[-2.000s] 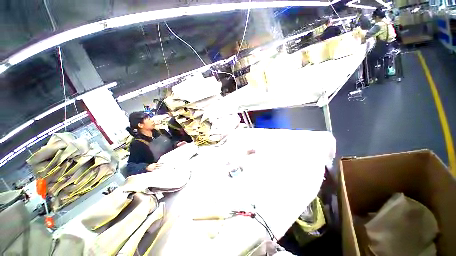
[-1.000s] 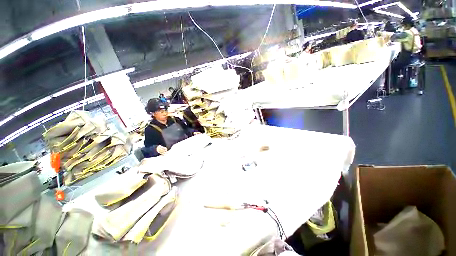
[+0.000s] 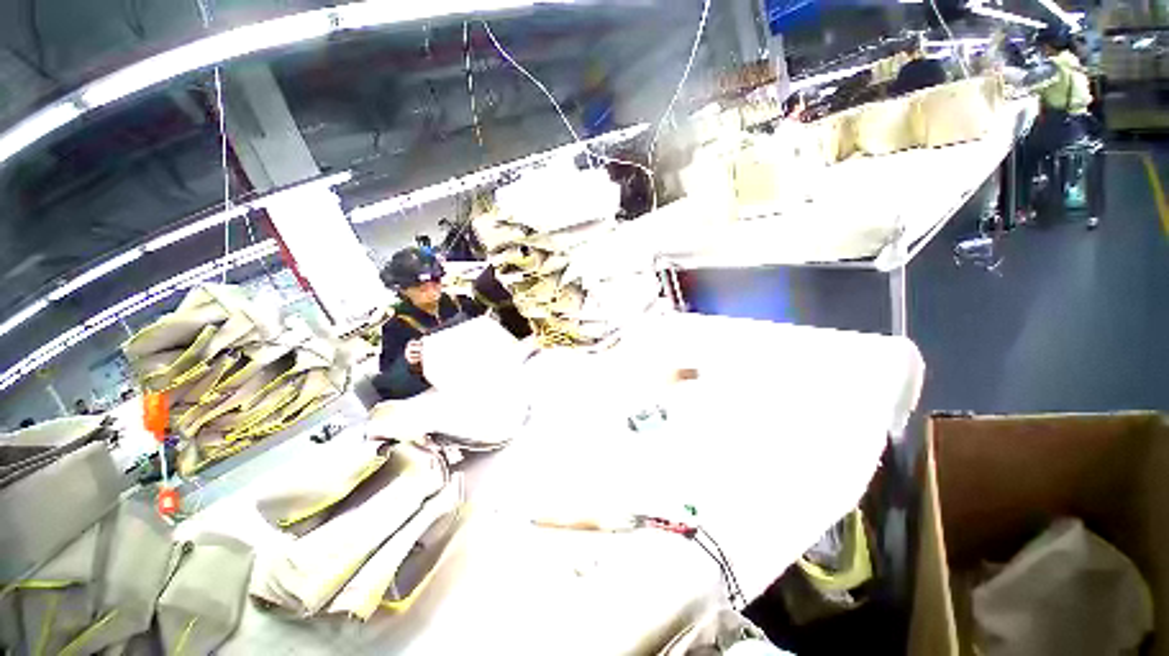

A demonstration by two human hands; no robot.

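Neither of my hands is in the picture. Nearest in front of me is a white-covered table (image 3: 577,577). Floppy taupe bag pieces with yellow edges (image 3: 359,525) lie on its left part. A thin wooden-handled brush (image 3: 577,524) and a red-handled tool (image 3: 667,525) lie on the table, with a black cord running toward the front edge. A piece of taupe fabric (image 3: 699,634) shows at the bottom edge, cut off by the picture.
An open cardboard box (image 3: 936,538) at right holds a taupe piece (image 3: 1064,596). Stacked bag pieces (image 3: 244,378) stand at left. A person (image 3: 430,320) across the table holds up a pale panel (image 3: 474,359). Another table (image 3: 820,224) stands behind; farther people are at upper right.
The view has swung right and down-left objects shifted slightly rightward in the picture. The person across the table has raised a pale panel. My hands show in none of the frames.
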